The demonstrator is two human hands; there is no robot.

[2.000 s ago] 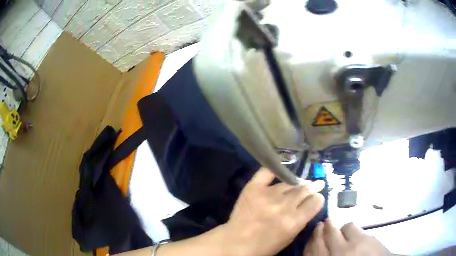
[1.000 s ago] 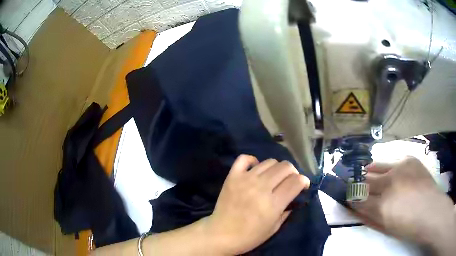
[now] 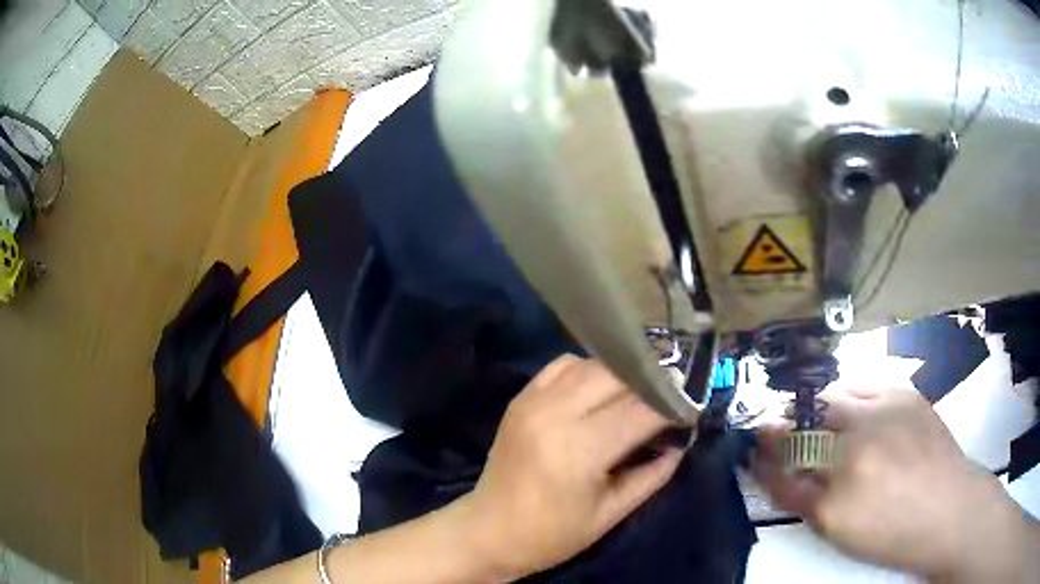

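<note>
A large dark navy cloth [image 3: 428, 257] covers the table left of and below the cream-white machine head [image 3: 741, 103]. My left hand [image 3: 570, 456] lies on the cloth just left of the needle area, fingers bent, fingertips pressing the cloth near its edge. My right hand [image 3: 878, 468] is at the right of the needle area, partly behind the ribbed metal knob [image 3: 810, 449]; its fingertips are at the cloth's right edge, and whether they grip it is hidden. A bright blue bit [image 3: 722, 373] shows beside the presser foot area, which is partly hidden.
A dark strip and bunched black cloth [image 3: 188, 434] hang over the orange table edge [image 3: 253, 354]. A brown cardboard sheet [image 3: 103, 308] stands at the left. Dark scraps [image 3: 941, 348] lie right of the machine. A yellow object [image 3: 10, 265] and cables are at the far left.
Since one second ago, the view has shifted and the machine head appears further left. My right hand has moved left to the cloth's edge. Dark pieces now show beyond my right hand.
</note>
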